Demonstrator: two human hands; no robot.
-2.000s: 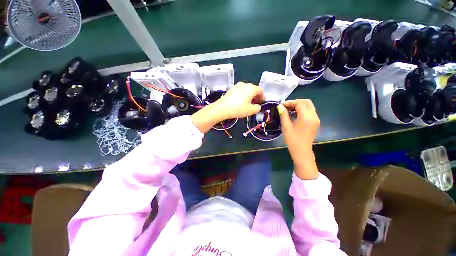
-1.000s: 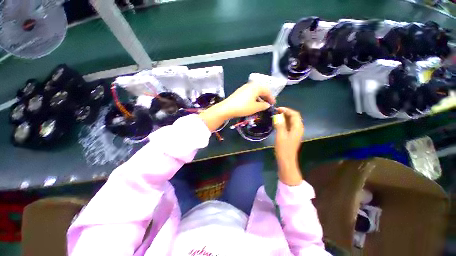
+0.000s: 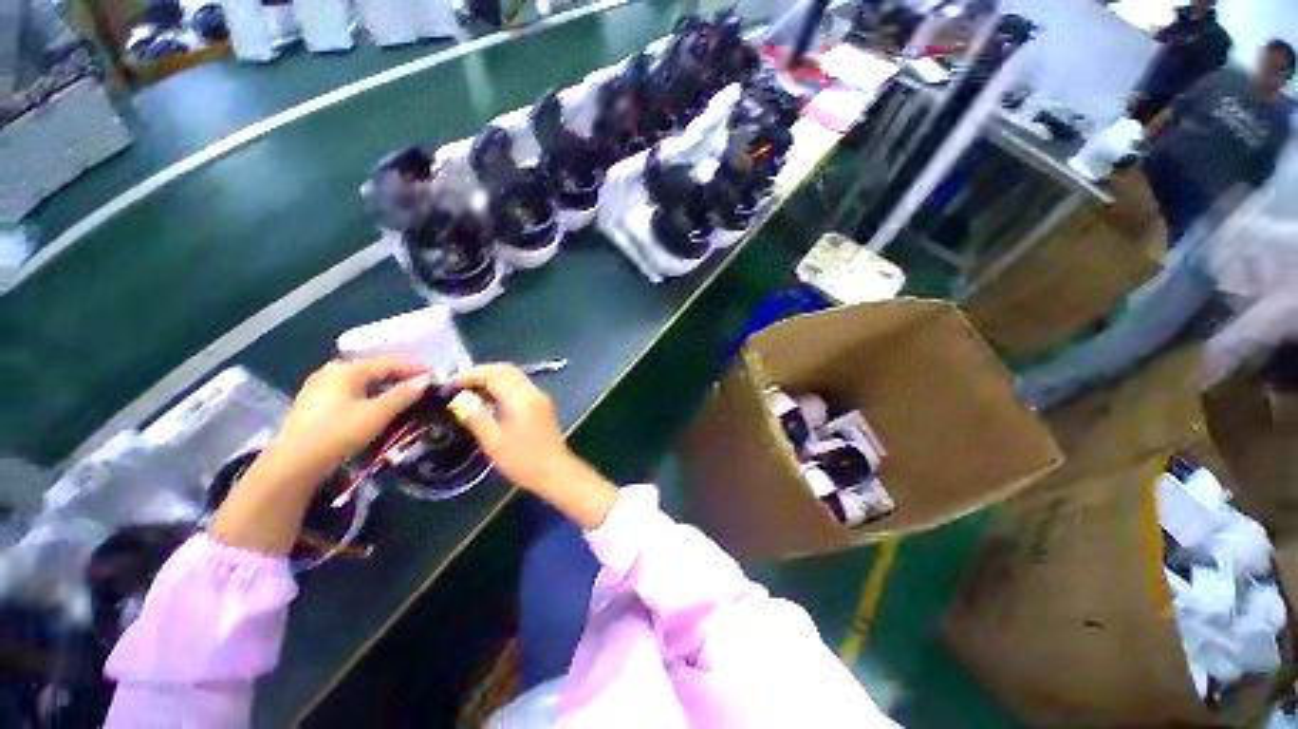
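A white camera base housing with a round black cup lies on the bench in front of me. Thin red and white wires come out over the cup's left side. My left hand and my right hand meet over the cup, fingertips close together. A yellow patch is on a right-hand finger. What the fingertips pinch is hidden and too small to tell. A thin rod with a metallic tip lies just right of the housing.
Rows of units with black heads stand farther along the bench. More white housings are at the left, partly behind my left arm. An open cardboard box holding units is below the bench edge. People are at the far right.
The view has swung to the right, bringing the boxes and people into view; the fan and loose black heads are out of it. Both hands remain over the same cup.
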